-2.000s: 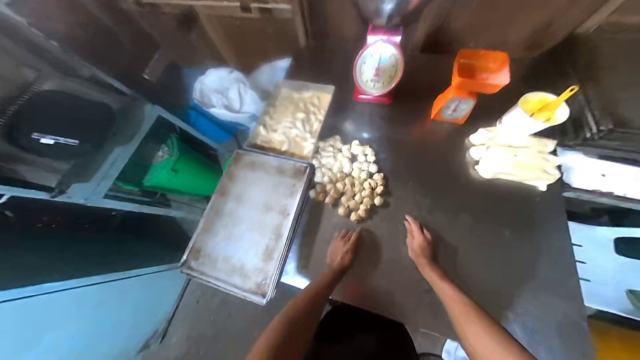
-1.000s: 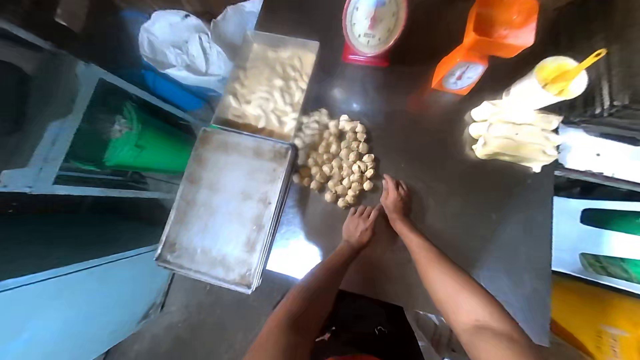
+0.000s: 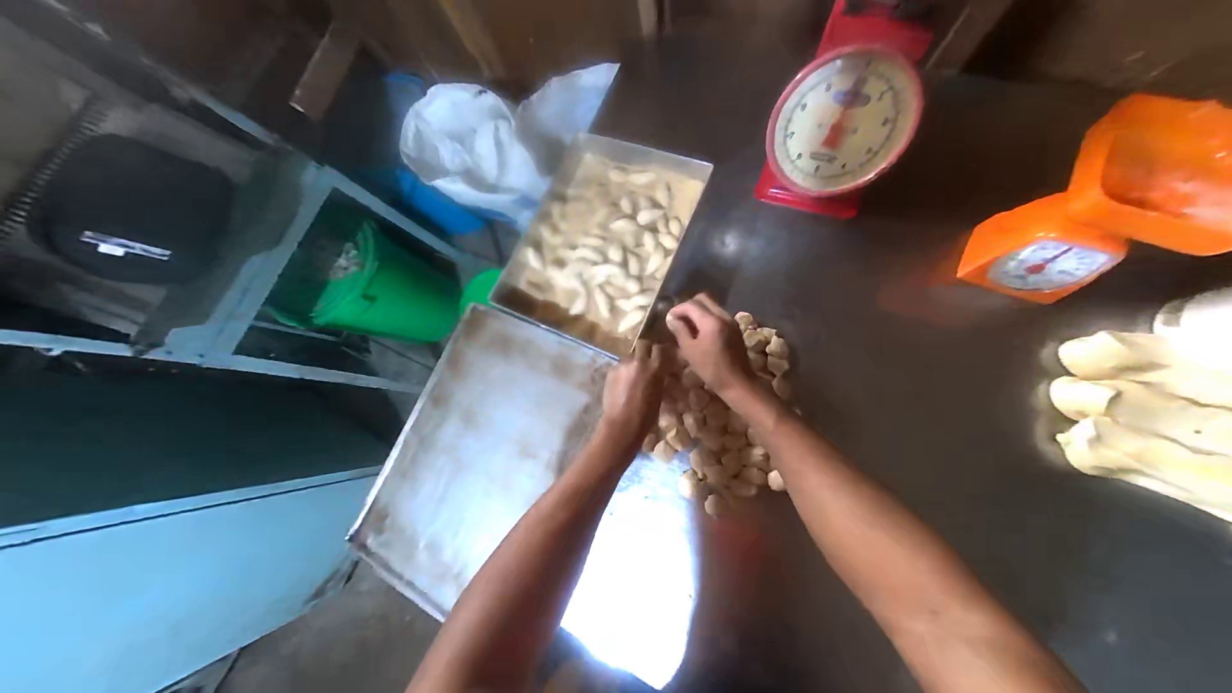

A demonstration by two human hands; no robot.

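Observation:
My left hand (image 3: 635, 385) is at the near right corner of a metal tray of pale, elongated dough pieces (image 3: 611, 250), its fingers bent at the rim. Just right of it, my right hand (image 3: 710, 337) is over the far side of a pile of small dough pieces (image 3: 722, 448) on the dark tabletop, fingers curled. Whether either hand holds anything cannot be seen. An empty-looking, stained metal baking tray (image 3: 481, 443) lies nearer, left of my left forearm, its far edge against the filled tray.
A red dial scale (image 3: 847, 120) stands beyond the pile, an orange scale (image 3: 1049, 250) farther right. Thick rolls of dough (image 3: 1145, 399) lie at the right edge. A white plastic bag (image 3: 472, 144) is beyond the trays. A green bin (image 3: 385, 289) sits in the rack at left.
Both hands have moved forward from the near side of the pile to its far side, by the corner of the filled tray. The view has shifted.

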